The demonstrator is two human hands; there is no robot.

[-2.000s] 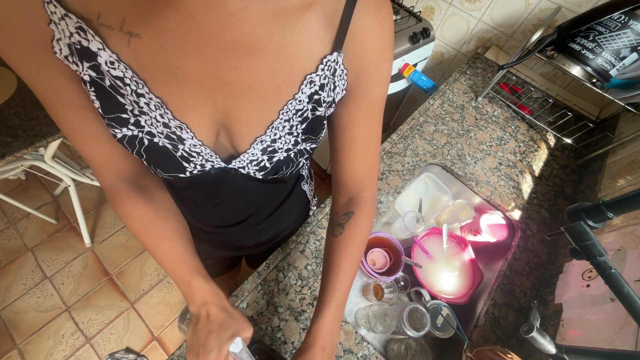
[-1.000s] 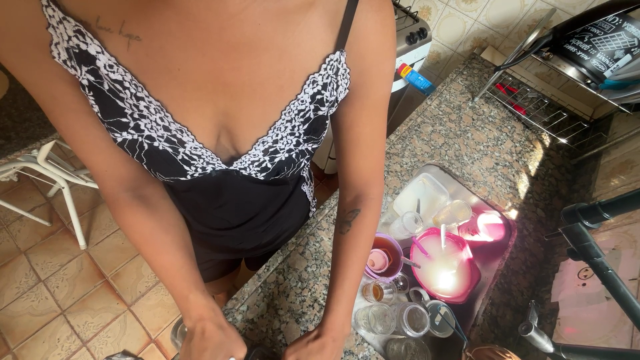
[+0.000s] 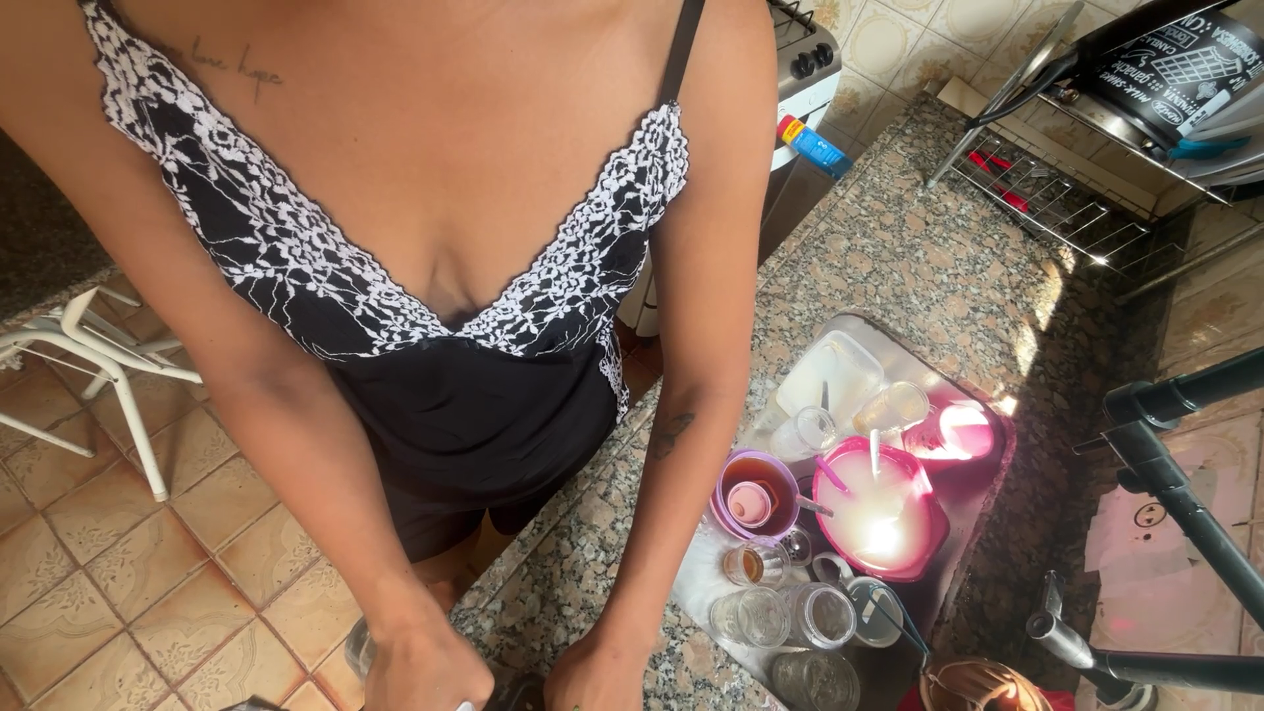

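Observation:
The view shows my own torso from above, with both forearms reaching to the bottom edge. My right hand (image 3: 425,662) is at the lower left with its fingers curled, beside a clear glass container (image 3: 359,647) that is partly behind it. A small pale, shiny spot shows at its lower edge. Lower centre, my left hand (image 3: 600,673) is over the granite counter, cut off by the frame. Between the hands is a dark thing, mostly out of view. Fingertips and anything held are hidden.
A metal sink (image 3: 726,583) beside my left arm holds glass jars (image 3: 822,614), a purple container (image 3: 726,494) and a pink bowl (image 3: 879,509). A faucet (image 3: 1062,632), black pipe (image 3: 1185,494) and dish rack (image 3: 1057,212) stand beyond. A white-framed chair (image 3: 128,405) is on the tiled floor.
My right hand has shifted slightly downward since two seconds ago. The light-coloured thing seen at its lower edge then now shows only as a small spot.

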